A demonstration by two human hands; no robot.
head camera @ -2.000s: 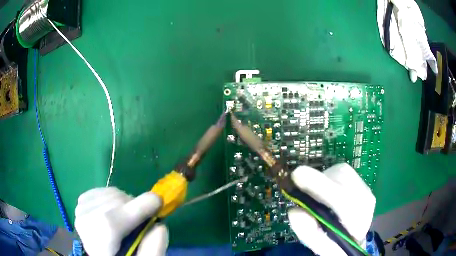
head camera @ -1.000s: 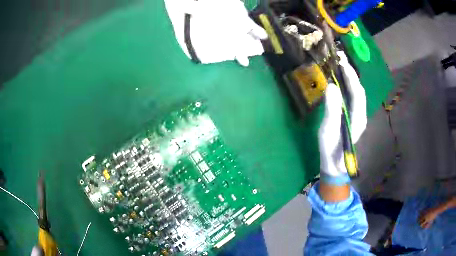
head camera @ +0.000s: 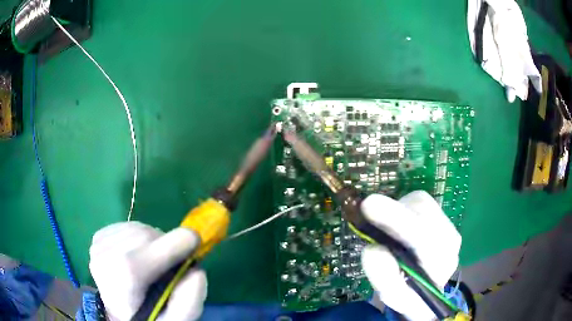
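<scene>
A green circuit board (head camera: 439, 163) with rows of silver, dark and yellow-orange parts lies in front of me. My left hand (head camera: 147, 269), in a white glove, holds the left soldering iron (head camera: 210, 222) by its yellow collar. My right hand (head camera: 414, 247), also gloved, holds the right soldering iron (head camera: 323, 175). Both tips meet at a small silver part near the board's upper left corner; exact contact is blurred. Solder wire (head camera: 133, 138) runs from the spool (head camera: 32, 26) to my left hand, and its free end reaches over the board's left side.
A blue coiled cord (head camera: 55, 222) hangs along the left. A crumpled white glove (head camera: 505, 47) lies at the upper right, beside the right iron stand (head camera: 539, 166). Part of another stand (head camera: 7, 103) shows at the left edge. All rest on the green mat (head camera: 201, 75).
One second ago my view was turned right and my right hand held its iron at the right stand. Now the view is back over the board and both tips are together at its corner.
</scene>
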